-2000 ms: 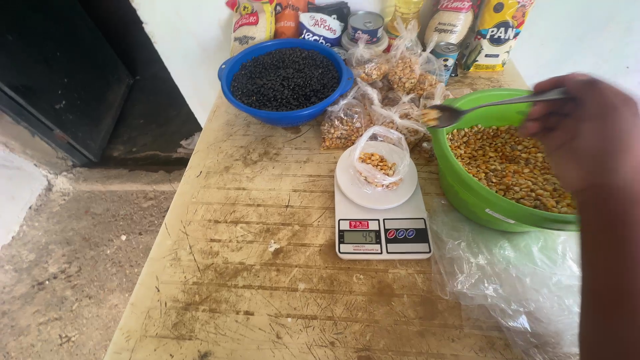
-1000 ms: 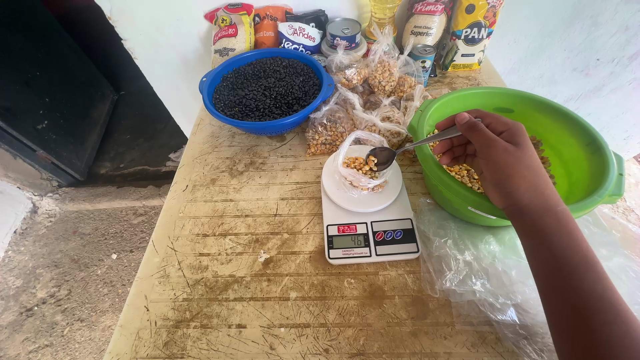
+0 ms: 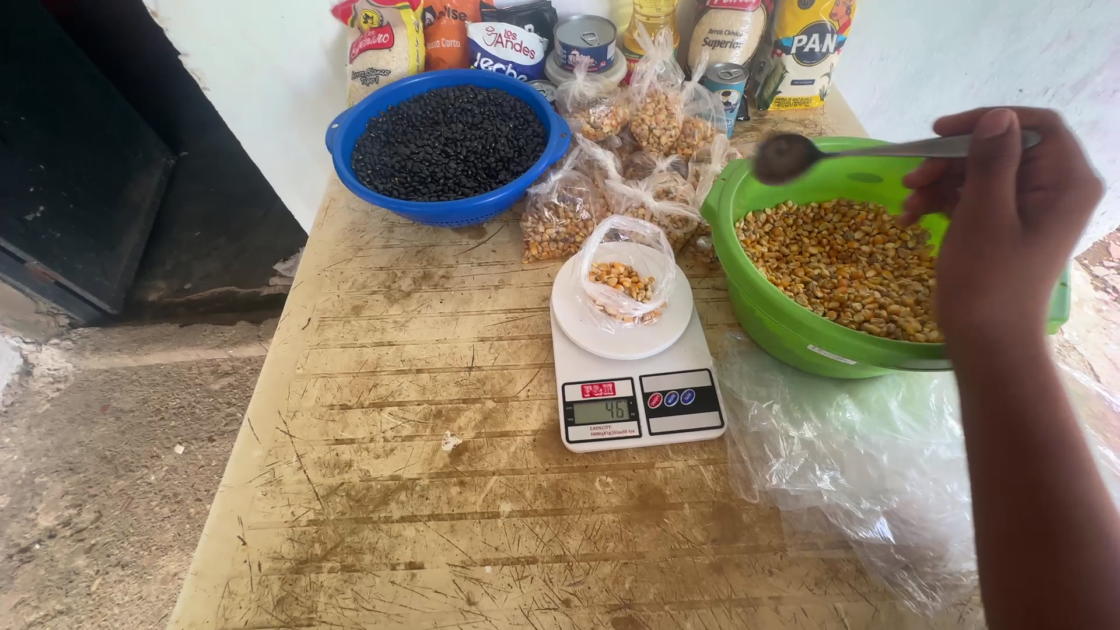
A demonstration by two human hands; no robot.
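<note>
My right hand [image 3: 1006,188] grips the handle of a metal spoon [image 3: 787,158] above a green plastic basin [image 3: 827,354] of corn kernels [image 3: 840,262]. The spoon's bowl is blurred and seems to hold no kernels; it is over the basin's left rim. Left of the basin, a white digital kitchen scale [image 3: 643,398] carries an open clear plastic bag [image 3: 626,271] with some corn in it. Its display reads 46. Tied bags of corn [image 3: 560,214] are heaped behind the scale. My left hand is out of view.
A blue plastic basin [image 3: 446,144] of black beans stands at the back left. Food packets, cans and an oil bottle [image 3: 652,35] line the wall. Thin clear plastic bags [image 3: 857,455] lie at the right on the worn table [image 3: 420,525]. A dark doorway is at the left.
My right hand has drawn the spoon from the small bag's mouth back to the right, over the green basin. The spoon held kernels two seconds ago.
</note>
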